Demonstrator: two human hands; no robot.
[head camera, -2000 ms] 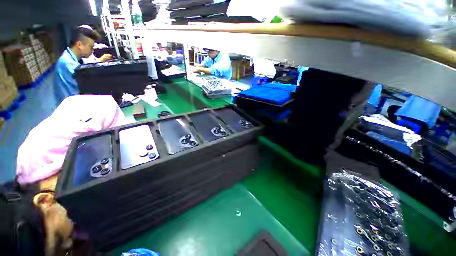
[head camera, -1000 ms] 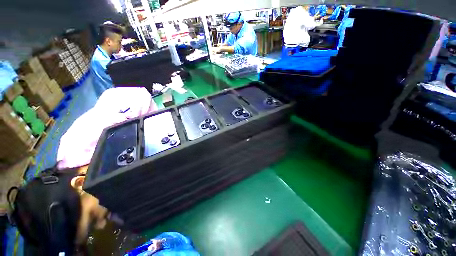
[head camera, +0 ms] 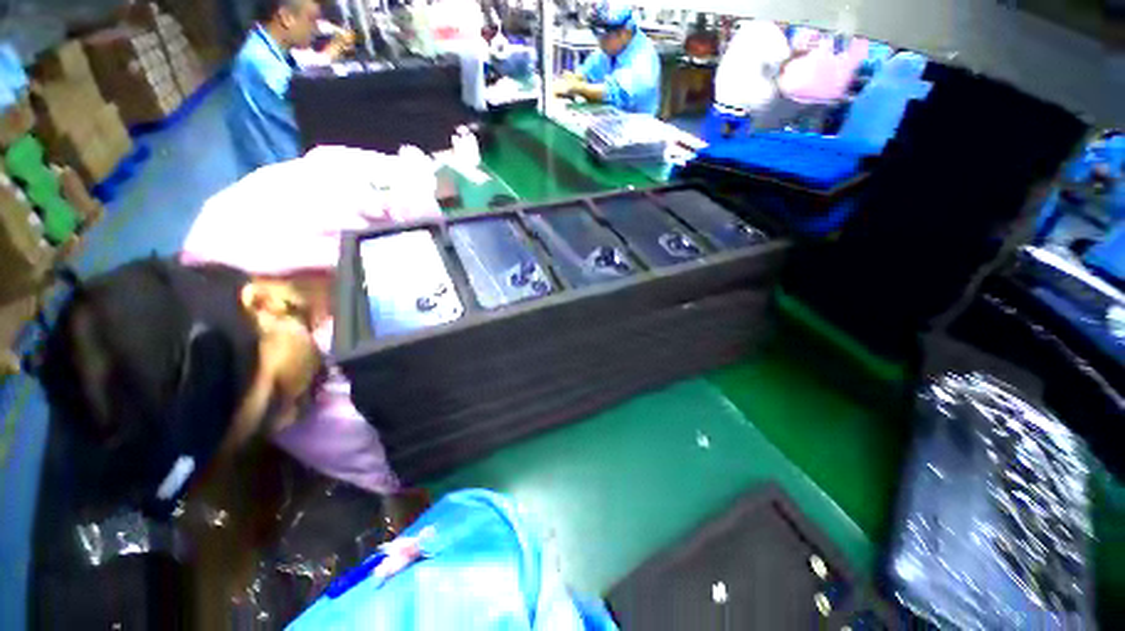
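Note:
A stack of black foam trays [head camera: 555,351] stands on the green bench. Its top tray holds phone back covers in a row of five pockets; the leftmost cover [head camera: 407,286] looks bright. A dark foam tray [head camera: 740,561] with a few small bright pieces lies at the bottom edge, partly cut off. Glossy clear plastic [head camera: 987,505] lies at the lower right. Blue cloth [head camera: 457,567], like a smock sleeve, shows at the bottom; whose it is cannot be told. Neither my left hand nor my right hand is in view.
A dark-haired person in pink [head camera: 290,203] leans close at the left, by crinkled clear plastic [head camera: 309,555]. Tall black foam [head camera: 925,210] stands at the right behind a green strip of bench. Blue trays [head camera: 790,160] and other workers are farther back. Cartons [head camera: 93,111] stand at the far left.
The view has shifted, and more of the leaning person's head shows. More blue cloth and more of the lower foam tray, with its small bright pieces, are in view. The leftmost cover looks brighter.

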